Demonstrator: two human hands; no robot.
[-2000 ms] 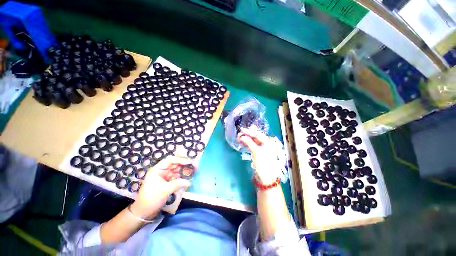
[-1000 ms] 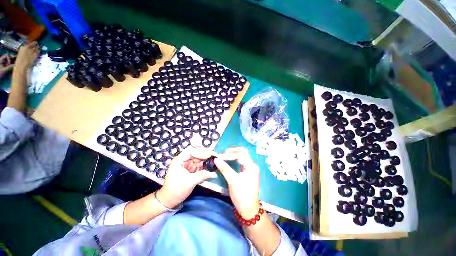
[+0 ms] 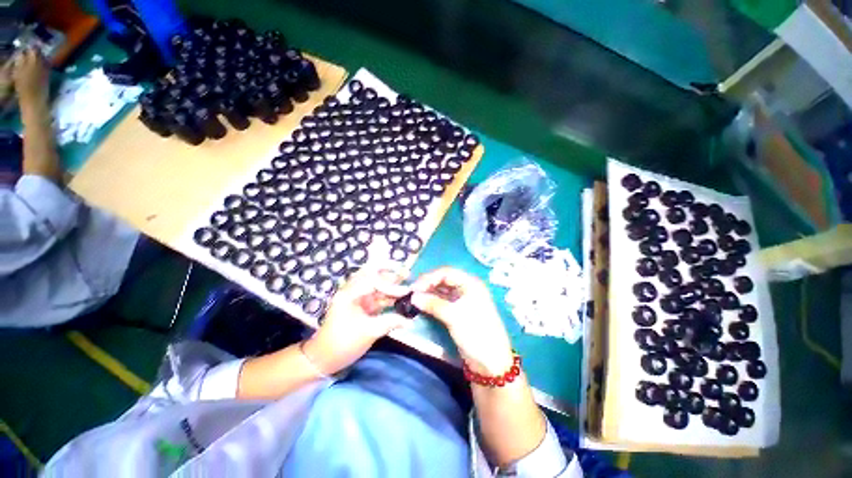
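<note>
A black ring-shaped housing (image 3: pixel 406 305) is held between the fingertips of both hands, above the bench's front edge. My left hand (image 3: pixel 360 313) grips its left side. My right hand (image 3: pixel 460 306), above a red bead bracelet, has its thumb and fingers on the right side. The fingers cover much of the ring, and any small insert is too small to tell. The full board of rings (image 3: pixel 318 201) lies beyond my left hand, in dense rows. The clear plastic bag (image 3: pixel 511 213) with black parts lies beyond my right hand.
White small parts (image 3: pixel 545 297) lie beside the bag. The right-hand board of rings (image 3: pixel 696 308) sits on stacked cardboard sheets (image 3: pixel 598 373). Tall black assemblies (image 3: pixel 229 79) cluster on a brown board (image 3: pixel 140 191), near a blue fixture (image 3: pixel 159 23). Another person's arm (image 3: pixel 35 112) is at far left.
My right hand has moved from the plastic bag to the ring in my left hand. Both hands now meet at the ring. The view has shifted, showing more of the neighbouring person at left.
</note>
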